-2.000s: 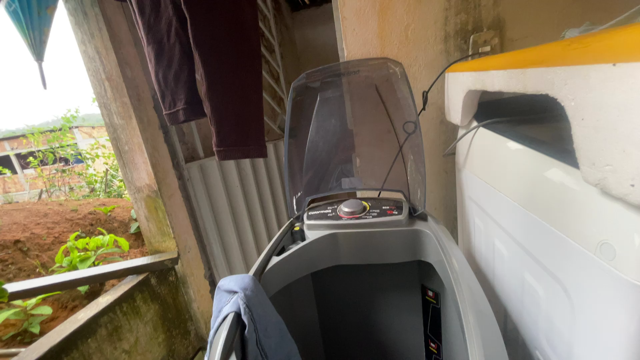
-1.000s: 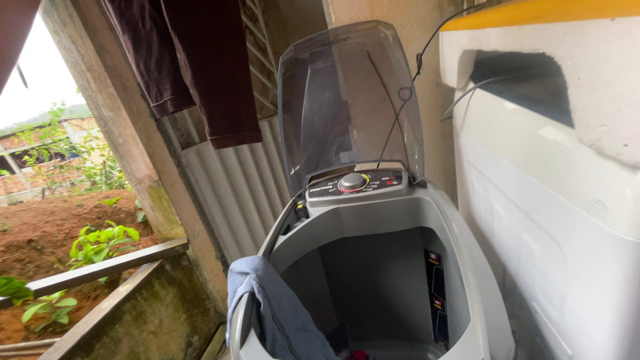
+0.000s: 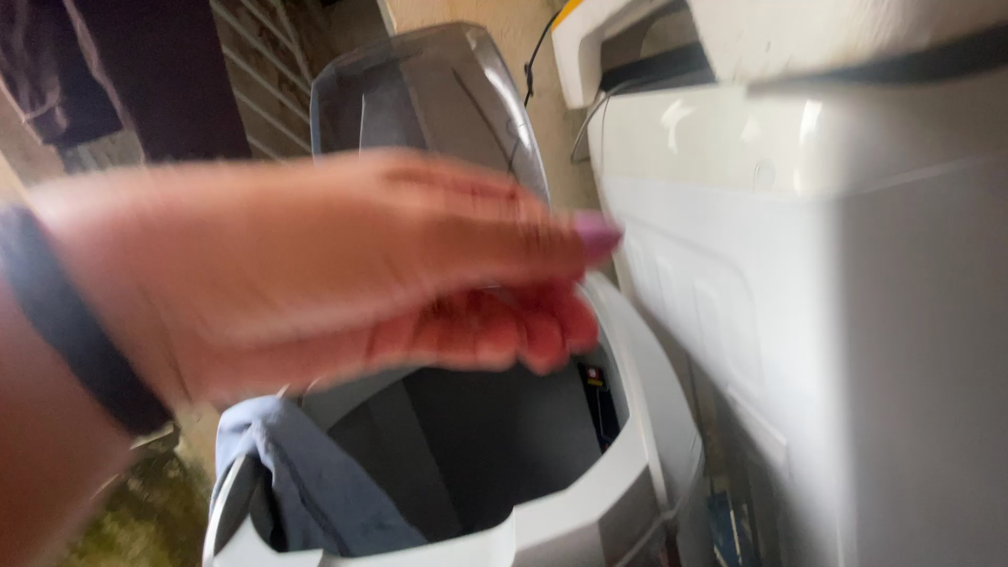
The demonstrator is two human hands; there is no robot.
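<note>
My left hand (image 3: 378, 260), blurred and with a dark band at the wrist, reaches in from the left above the tub of a grey top-loading washing machine (image 3: 583, 520). Its fingers are curled; whether they hold anything cannot be seen. The machine's transparent lid (image 3: 425, 94) stands raised behind the hand, which hides the control panel. A blue-grey cloth (image 3: 315, 480) hangs over the left rim of the tub, down into it. My right hand is not in the view.
A large white appliance (image 3: 709, 236) stands close on the right, with a white foam piece (image 3: 850, 39) on top. Dark garments (image 3: 181, 79) hang at the upper left. A thin black cable (image 3: 531, 67) runs down the wall behind.
My left hand has come into view from the left, over the machine. The view has shifted. The cloth still hangs on the tub's rim and the lid is still raised.
</note>
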